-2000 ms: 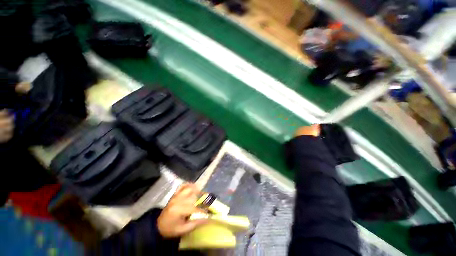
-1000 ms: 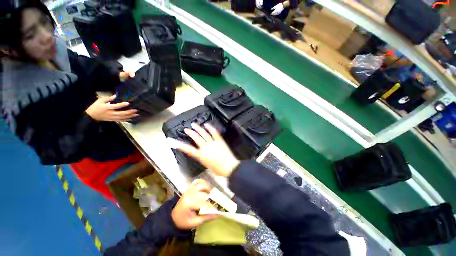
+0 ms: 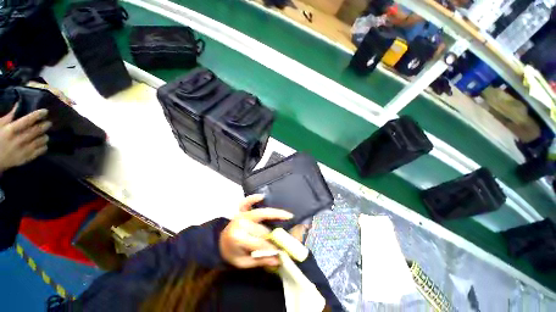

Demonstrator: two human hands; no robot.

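A black portable speaker (image 3: 289, 190) lies in front of me, plain panel up and tilted, at the bench's silvery part. My left hand (image 3: 253, 236) holds the yellow backing paper (image 3: 289, 245) and a pale strip that hangs towards the bottom edge. Its outstretched fingers reach over the speaker's near left part. My right hand (image 3: 299, 232) shows only as a small patch at the speaker's near edge; the rest is hidden behind the paper and my left hand. I cannot tell its grip.
Two black units (image 3: 213, 125) stand side by side, handles up, beyond the speaker. A white sheet (image 3: 383, 259) and a perforated strip (image 3: 430, 286) lie at right. More units sit on the green conveyor (image 3: 305, 131). Another person's hand (image 3: 21, 137) holds a black unit at left.
My right hand has come back from the group of three units to the near edge of a speaker in front of me. Two units remain standing. The view has shifted.
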